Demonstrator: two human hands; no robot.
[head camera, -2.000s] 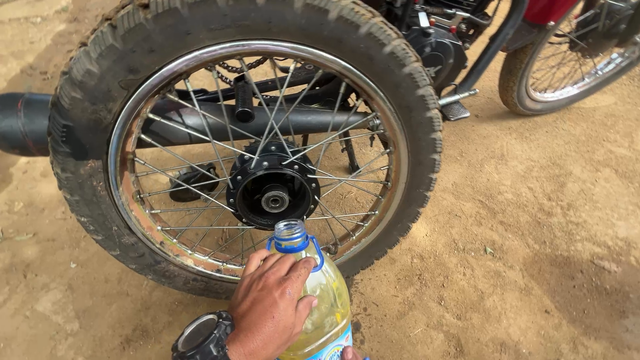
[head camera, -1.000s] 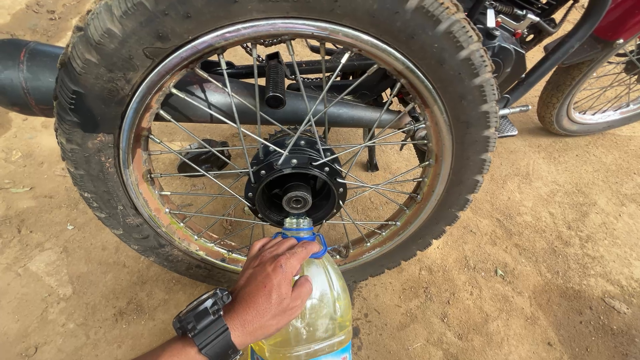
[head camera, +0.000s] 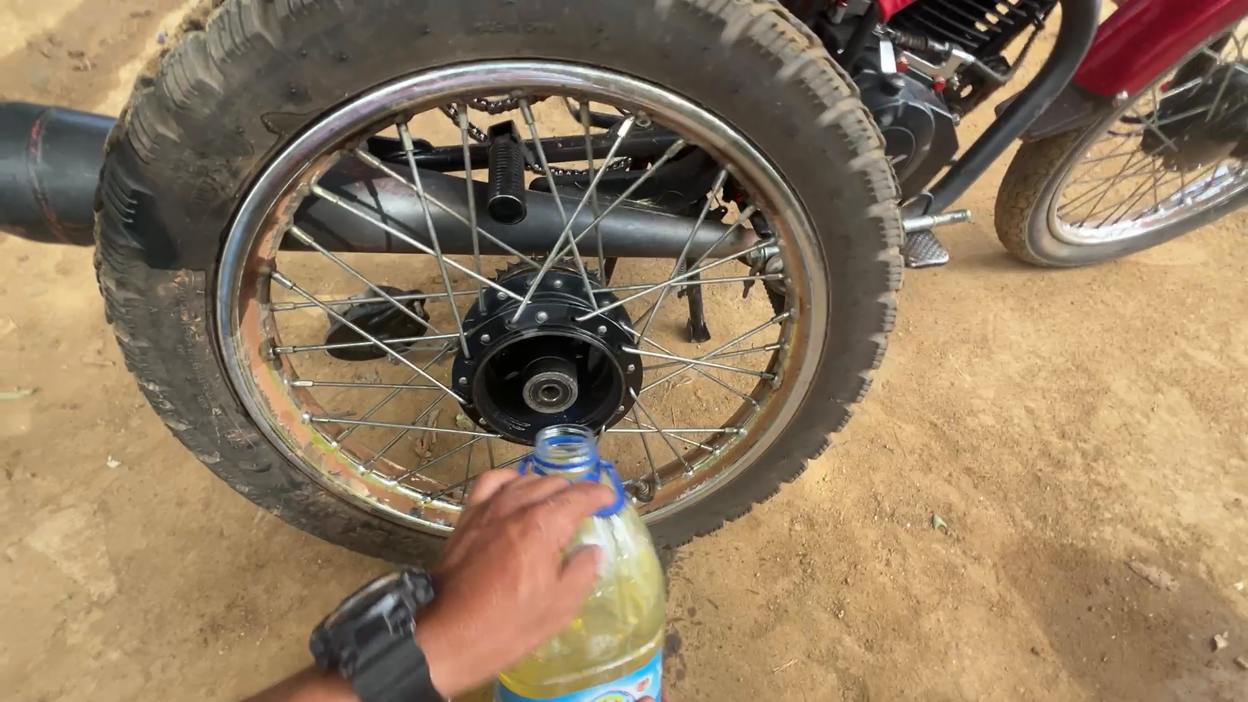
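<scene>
My left hand (head camera: 522, 575), with a black watch on its wrist, comes from the lower left and grips a clear plastic bottle (head camera: 624, 595) at its neck and blue carrying ring. The bottle holds yellowish liquid and has a blue label; its mouth (head camera: 565, 444) is uncapped. Fingertips of my right hand (head camera: 645, 698) just show against the label at the bottom edge; the rest is out of view. Behind the bottle mouth stands a spoked motorcycle wheel (head camera: 263, 195) with a knobbly tyre. Its black hub (head camera: 541, 317) is open-faced, with a bearing (head camera: 549, 392) in the middle.
Beyond the wheel lie a dark exhaust pipe (head camera: 419, 214), a black footpeg (head camera: 506, 175) and a chain. A motorcycle engine (head camera: 902, 122) and a second spoked wheel (head camera: 1024, 210) under a red fender (head camera: 1160, 44) are at the upper right. The ground is bare dirt.
My left hand stays on the bottle neck. Against the wheel, the bottle mouth remains close to the lower edge of the hub. The view has shifted, and the wheel sits further right than two seconds ago.
</scene>
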